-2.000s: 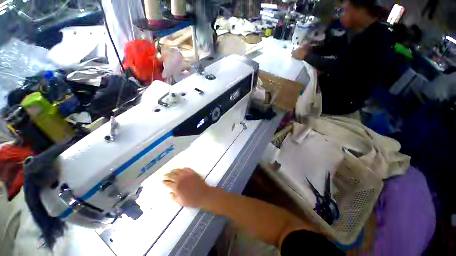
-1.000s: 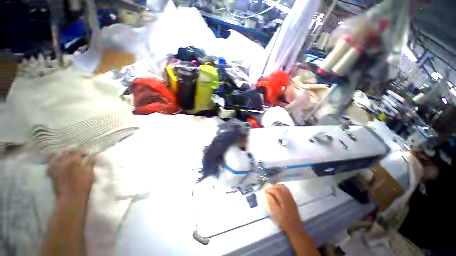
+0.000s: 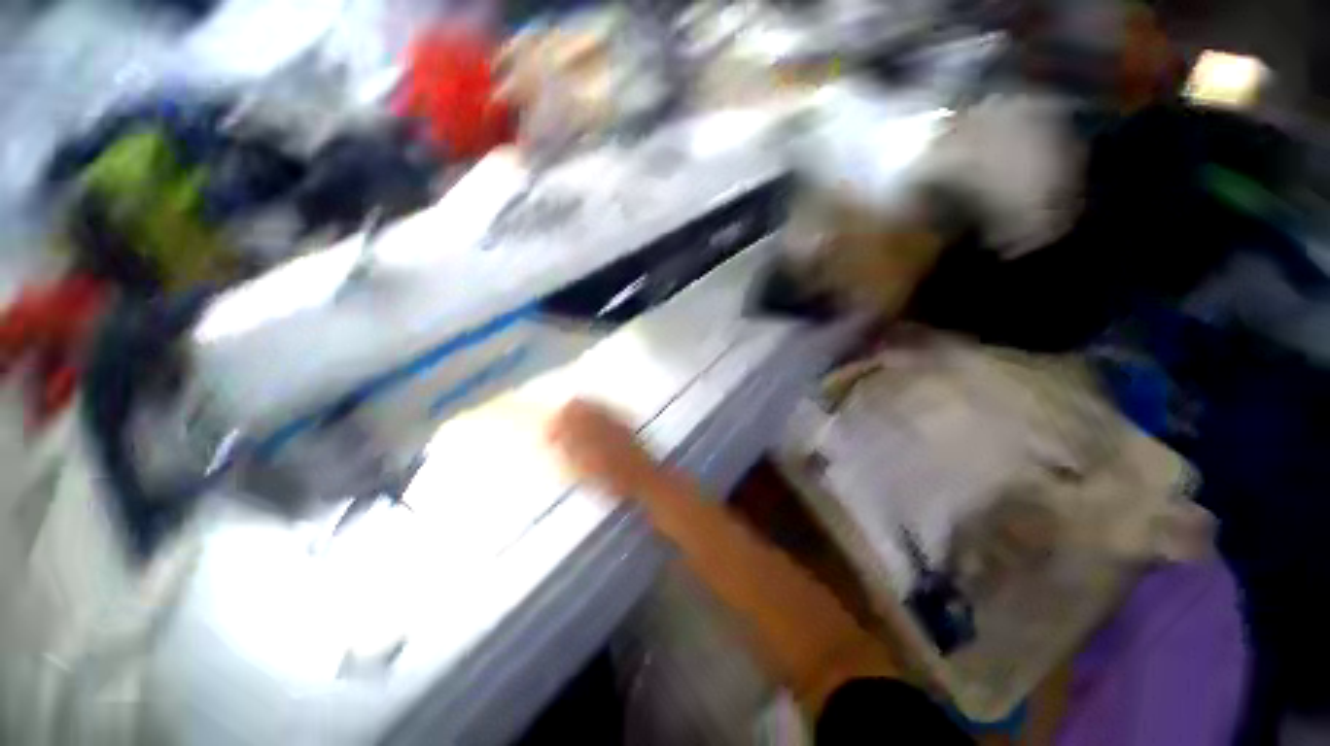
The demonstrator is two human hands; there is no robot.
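Observation:
The white sewing machine (image 3: 481, 299) with its blue stripe lies diagonally across the left and middle, strongly blurred. My right hand (image 3: 591, 445) rests on the bright white bed (image 3: 481, 561), just right of the machine head. Its fingers are blurred and lost in glare, so I cannot tell if it holds a small piece. The needle area is a dark smear left of the hand. My left hand is out of the picture.
A cream basket (image 3: 861, 561) with whitish cloth (image 3: 934, 437) and dark blue handles (image 3: 941, 609) stands right of the table edge. Purple cloth (image 3: 1167, 663) lies beside it. A cardboard box (image 3: 875, 262) is behind the machine. A dark-clothed person is at the upper right.
The view has swung right from the left pile to the machine and basket. My left hand, on the pile one second ago, has left the picture. My right hand is still by the machine head.

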